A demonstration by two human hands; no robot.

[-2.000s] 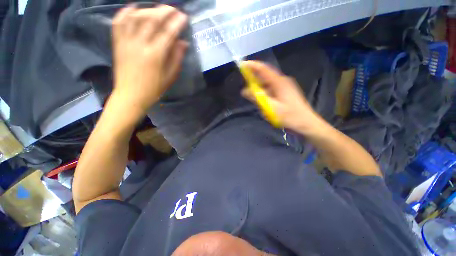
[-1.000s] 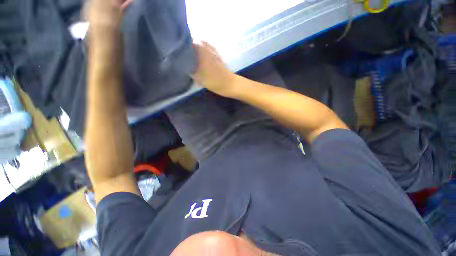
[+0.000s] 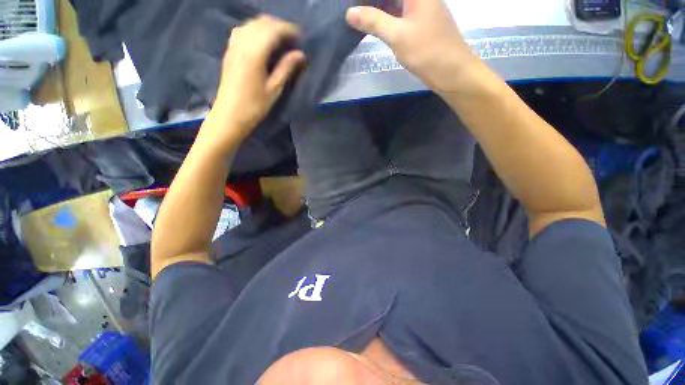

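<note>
A dark grey garment piece (image 3: 323, 53) lies bunched between my hands over the front edge of the white table (image 3: 526, 68). My left hand (image 3: 259, 64) is on its left side with fingers curled, holding the cloth. My right hand (image 3: 409, 34) is at its upper right, thumb toward the cloth and fingers partly cut off by the top edge; whether it grips the cloth is hidden. More dark cloth (image 3: 176, 68) spreads to the left on the table. Yellow-handled scissors (image 3: 647, 49) lie at the table's right end.
A smartphone (image 3: 597, 9) lies beside the scissors. A ruler scale (image 3: 518, 46) runs along the front edge. A light blue device (image 3: 30, 49) stands at the far left. A red-rimmed basket (image 3: 240, 192) and cardboard (image 3: 71, 233) are below left. Dark cloth hangs at the right.
The scissors, in my right hand two seconds ago, now lie on the table. My right hand has moved up and right from the table edge. The garment piece has shifted right and is more bunched.
</note>
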